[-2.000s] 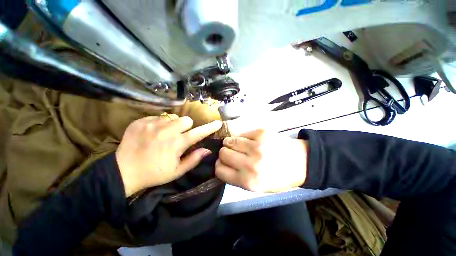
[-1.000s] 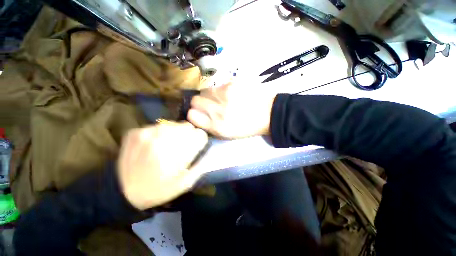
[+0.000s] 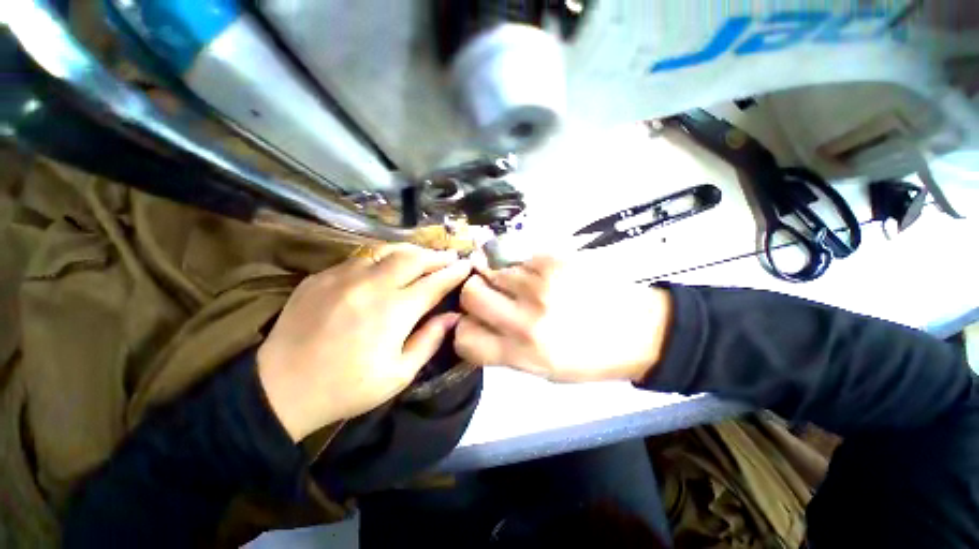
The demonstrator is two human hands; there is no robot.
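Observation:
The brown garment (image 3: 161, 279) spreads over the left side and runs up to the presser foot area (image 3: 494, 206) of the white sewing machine (image 3: 644, 54). Dark lining (image 3: 429, 424) hangs below my hands at the table edge. My left hand (image 3: 360, 327) lies on the cloth, its fingertips pressing it close to the needle area. My right hand (image 3: 558, 322) pinches the cloth edge beside my left fingertips. The needle itself cannot be made out.
Black thread snips (image 3: 649, 217) lie right of the needle area. Large black shears (image 3: 789, 204) lie further right under the machine arm. A thin dark line crosses the white table (image 3: 548, 413). More brown cloth (image 3: 741, 483) lies below the table edge.
Both hands have moved from the front table edge up to the needle area with the cloth. The machine head fills more of the view again.

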